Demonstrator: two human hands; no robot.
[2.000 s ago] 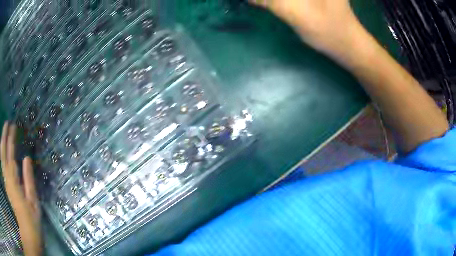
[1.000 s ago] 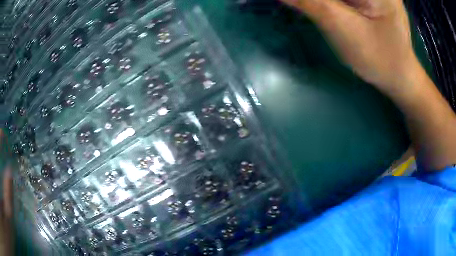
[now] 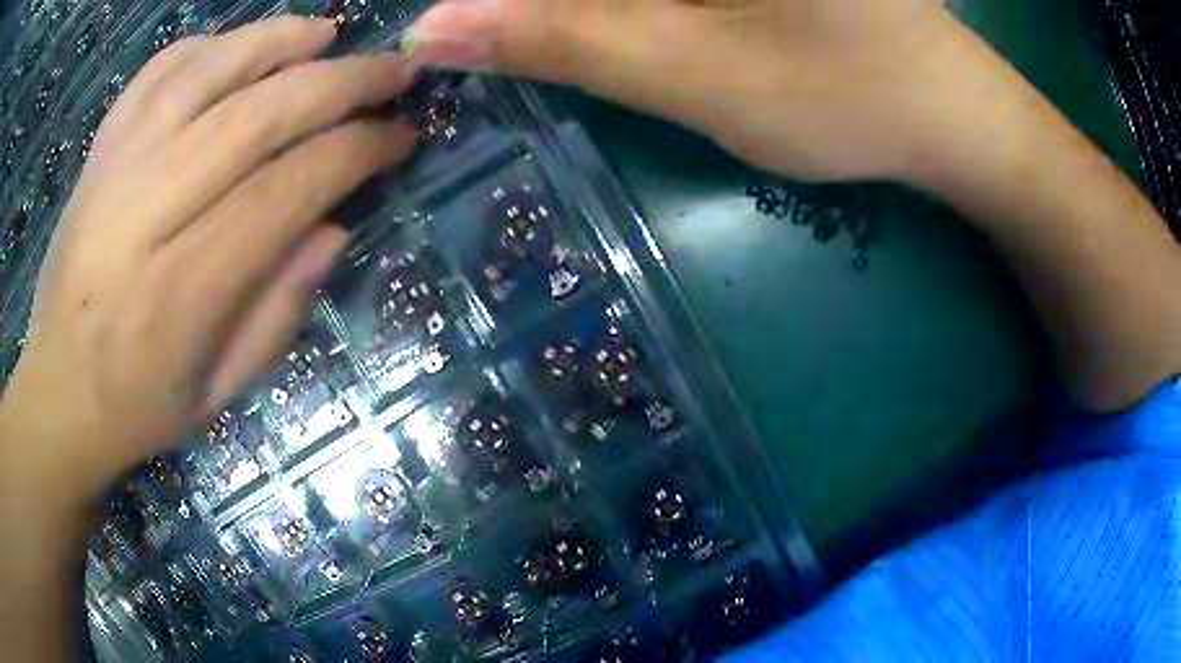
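A clear blister tray (image 3: 764,499) with strong glare lies in front of me. Its pockets hold dark round assemblies with bright dots, such as one near the right edge (image 3: 611,367), and tiny squares beside them. My left hand (image 3: 181,233) is over the tray at the left, its fingers reaching toward the upper pockets. My right hand (image 3: 829,84) reaches in from the upper right, with its fingertips close to my left fingertips over the tray. Anything between the fingertips is too small or hidden to tell. No tweezers can be made out.
Loose black tiny parts (image 3: 816,214) lie in a small heap on the green mat (image 3: 829,376), right of the tray and below my right hand. A dark ribbed stack (image 3: 1147,97) stands at the far right edge. My blue smock fills the lower right.
My left hand has come from the left edge over the tray. My right hand has moved left, its fingertips now over the tray. The small heap of black parts now shows on the mat.
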